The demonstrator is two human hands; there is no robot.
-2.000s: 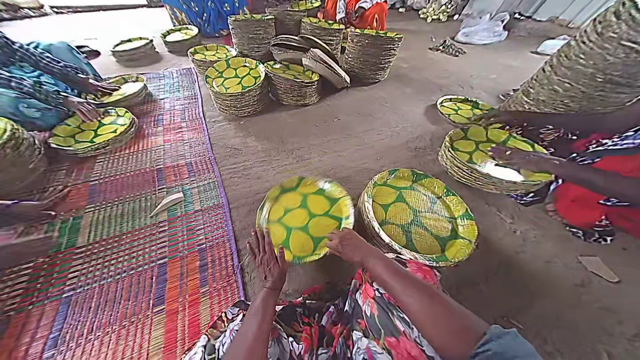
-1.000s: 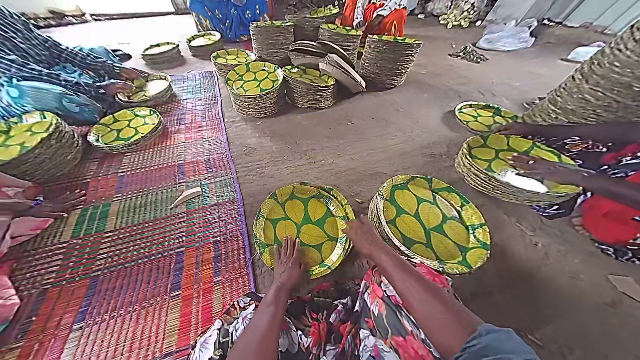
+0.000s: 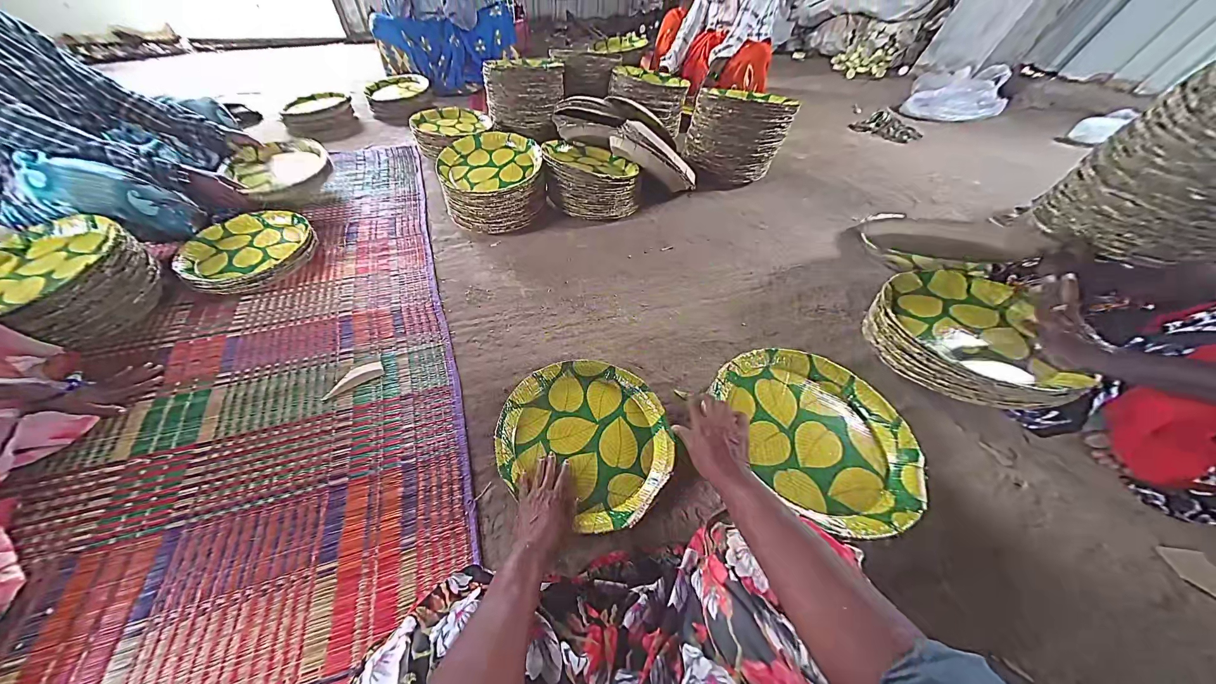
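A round plate with a yellow and green leaf pattern (image 3: 608, 446) lies on the ground in front of me. My left hand (image 3: 548, 499) rests on its lower left part, fingers apart. My right hand (image 3: 714, 435) is between that plate and a stack of like plates (image 3: 822, 446) on the right, near the stack's left rim. Whether its fingers grip a rim is not clear. The underside of the near plate is hidden. Floral cloth (image 3: 646, 617) covers my lap.
A striped woven mat (image 3: 313, 361) spans the left, with a pale scrap (image 3: 353, 378) and plate stacks (image 3: 245, 249) on it. A person's hands work at a stack (image 3: 950, 332) on the right. Tall plate stacks (image 3: 741, 138) stand behind, and a person's hand (image 3: 119, 385) is at left.
The near plate, blurred and tilted two seconds ago, now lies flatter before me. My right hand has shifted from its right rim toward the right stack.
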